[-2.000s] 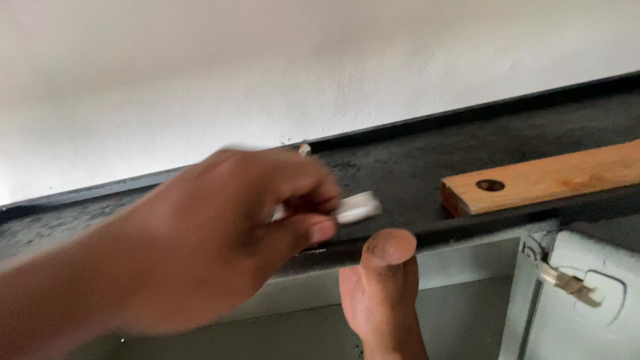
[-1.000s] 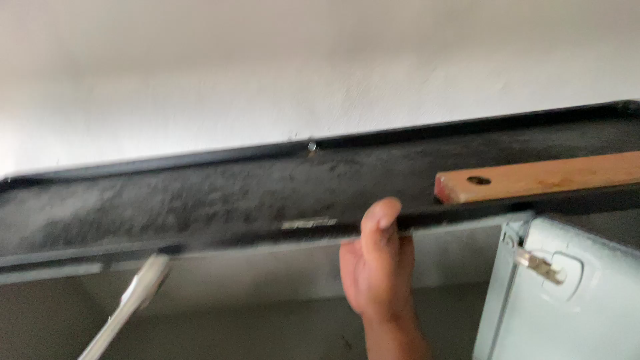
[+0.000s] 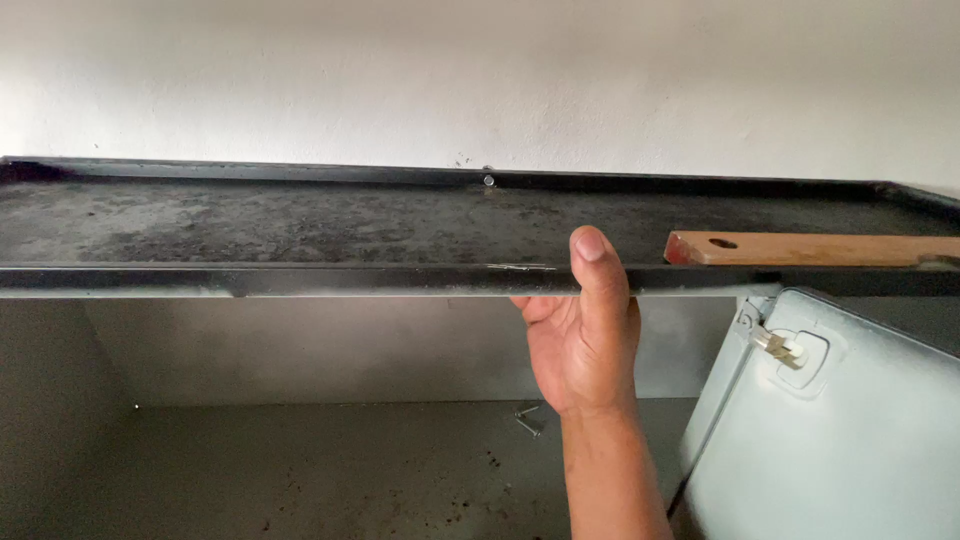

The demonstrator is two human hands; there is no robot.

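My right hand rises from below and grips the front rim of a long black shelf with raised edges. Its thumb lies up over the rim, while the fingers pass underneath and are mostly hidden. Against a pale wall, the back rim of the shelf carries a bolt near its middle. To the right of my thumb, a wooden bar with a hole and a reddish end rests on the shelf. My left hand is out of view.
Under the shelf is a grey cabinet interior with loose screws and dark specks on its floor. At the right, a pale metal door stands open, with a metal hinge near its upper corner.
My left hand, which held a small whitish piece over the shelf two seconds ago, has left the view. A pale, blurred bar seen at lower left one second ago is also gone. My right hand keeps its grip.
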